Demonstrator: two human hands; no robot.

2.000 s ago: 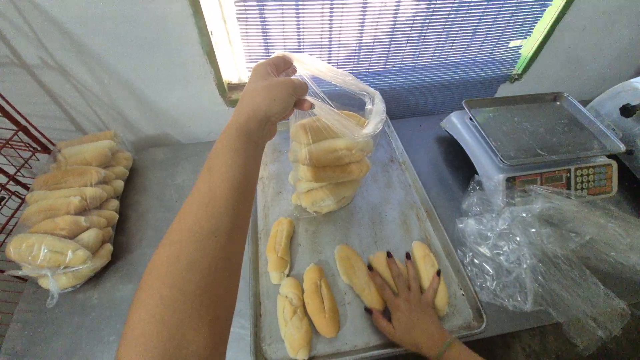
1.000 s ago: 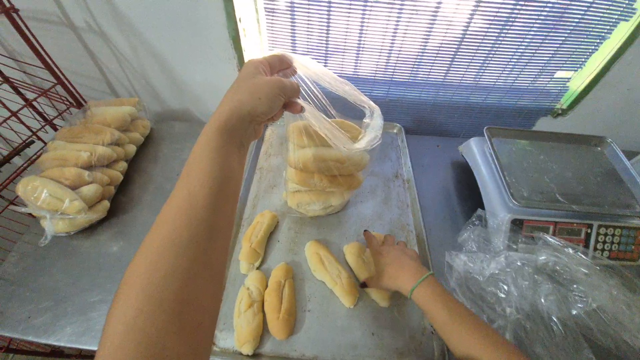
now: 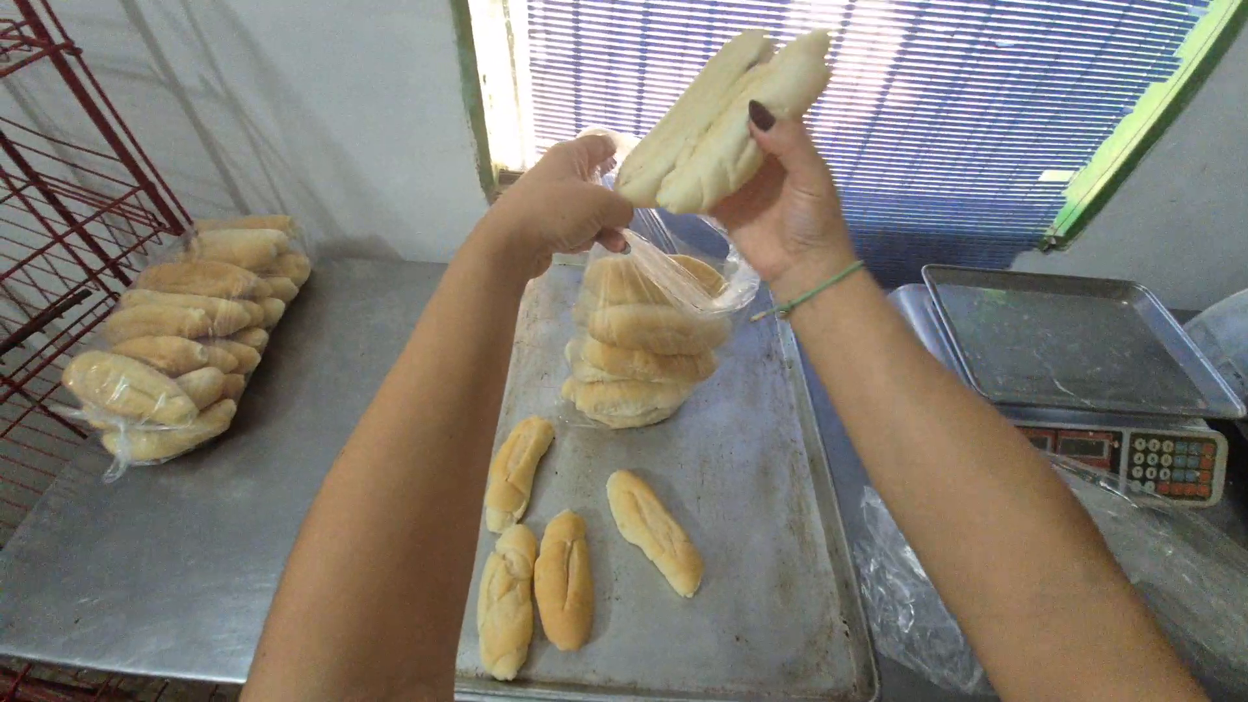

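My left hand [image 3: 570,200] grips the rim of a clear plastic bag [image 3: 648,341], in which several bread rolls lie stacked above the far part of a metal baking tray [image 3: 741,595]. Two pale bread rolls [image 3: 726,127] are in my right hand [image 3: 785,200], side by side over the bag's mouth, their lower ends close to my left fingers. Nearer on the tray lie a single roll [image 3: 655,531] and, to its left, three others [image 3: 564,580], two of them side by side. Whether the bag's base rests on the tray is hard to tell.
A filled bag of rolls [image 3: 195,331] lies on the metal table [image 3: 361,331] at left, beside a red wire rack [image 3: 88,127]. At right stand a digital scale [image 3: 1121,453] with a metal pan [image 3: 1072,341] and crumpled clear plastic bags [image 3: 907,595]. A blue blind hangs behind.
My right hand has risen from the tray to the bag's mouth, now with two rolls in it. Fewer rolls lie on the right of the tray. My left hand still holds the bag.
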